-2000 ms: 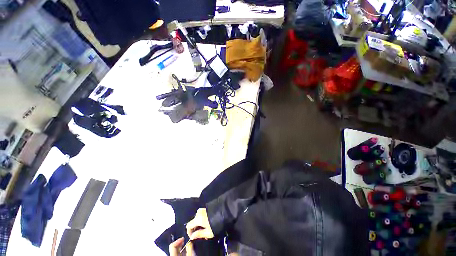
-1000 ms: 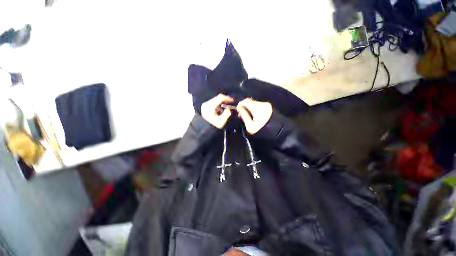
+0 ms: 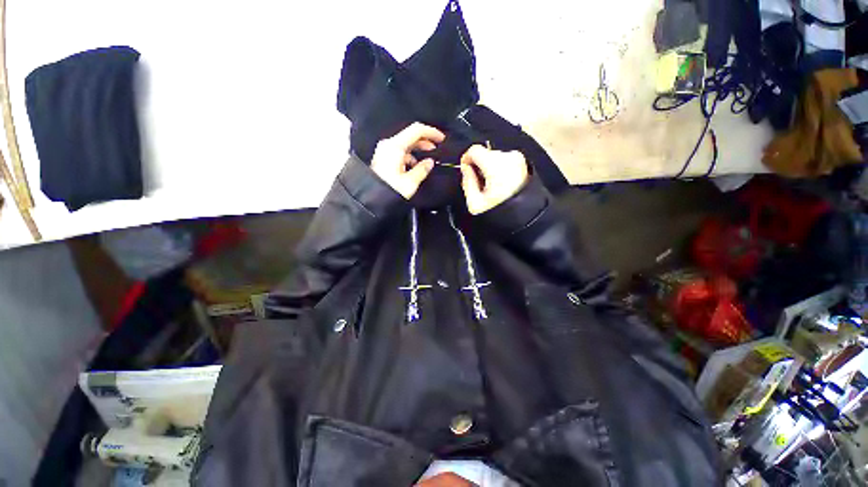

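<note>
A black garment [image 3: 409,95] lies at the table's front edge, with two pointed parts spread up over the white top. My left hand [image 3: 406,160] is at its near edge, fingers bent and holding the black cloth. My right hand [image 3: 493,178] is just to the right, thumb and fingers pinched together. A tiny pale, thin bar [image 3: 449,165] shows between the fingertips of both hands. The cloth under the fingers is dark, and its folds cannot be told apart.
A folded black garment [image 3: 88,126] lies on the white table [image 3: 243,105] at left, beside wooden strips [image 3: 13,171]. Small scissors [image 3: 602,99], a dark cord [image 3: 709,119] and mustard cloth [image 3: 817,126] are at right. Red bags [image 3: 712,304] and a box [image 3: 747,373] stand beyond the table's edge.
The view has swung from the table's side to straight down over my jacket, then shifted slightly. My hands have moved a little apart, and the thin bar now shows between them.
</note>
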